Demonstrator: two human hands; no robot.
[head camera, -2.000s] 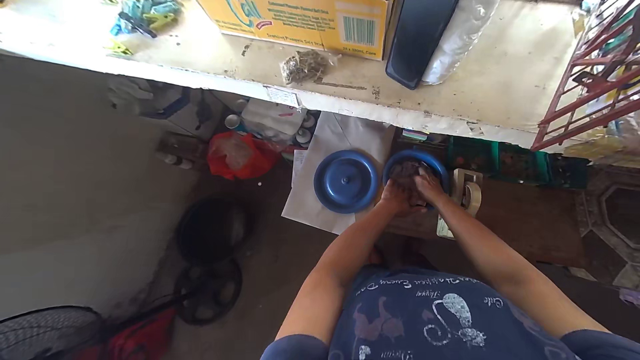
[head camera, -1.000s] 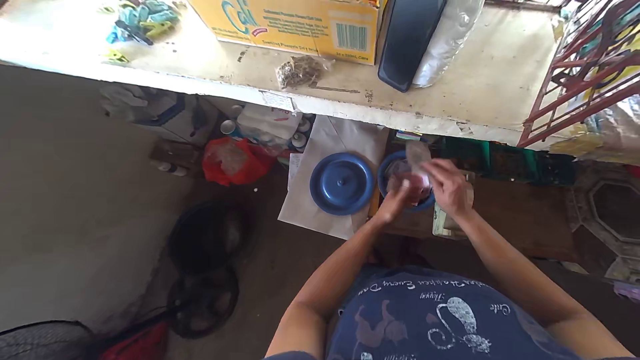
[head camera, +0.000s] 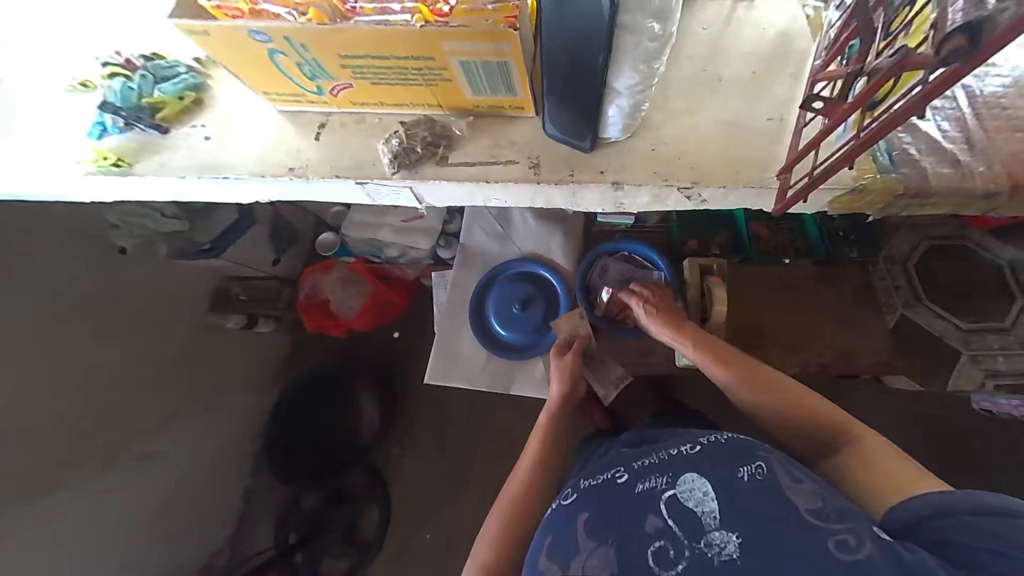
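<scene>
My left hand (head camera: 567, 370) is closed on some paper banknotes (head camera: 606, 374), held in front of the gap between a blue lid and a blue bowl. The round blue lid (head camera: 520, 308), with a small knob at its centre, lies on a large sheet of pale paper (head camera: 472, 364). To its right stands the blue bowl (head camera: 668, 268), which holds more papers that look like banknotes (head camera: 624, 270). Inside the bowl's near right part, my right hand (head camera: 648, 308) has its fingers bent over a small piece of paper; its fingertips are partly hidden.
A tape dispenser (head camera: 714, 300) stands right of the bowl. Above runs a counter (head camera: 480, 164) with a yellow carton (head camera: 384, 72), a dark case (head camera: 576, 72), clothespins (head camera: 148, 88) and a red wire rack (head camera: 872, 88). A red plastic bag (head camera: 352, 296) lies left; green bins (head camera: 748, 232) stand behind.
My left hand has moved out of the bowl toward my body and holds banknotes. Two seconds ago both hands were together in the bowl. My right hand is lower in the bowl than one second ago.
</scene>
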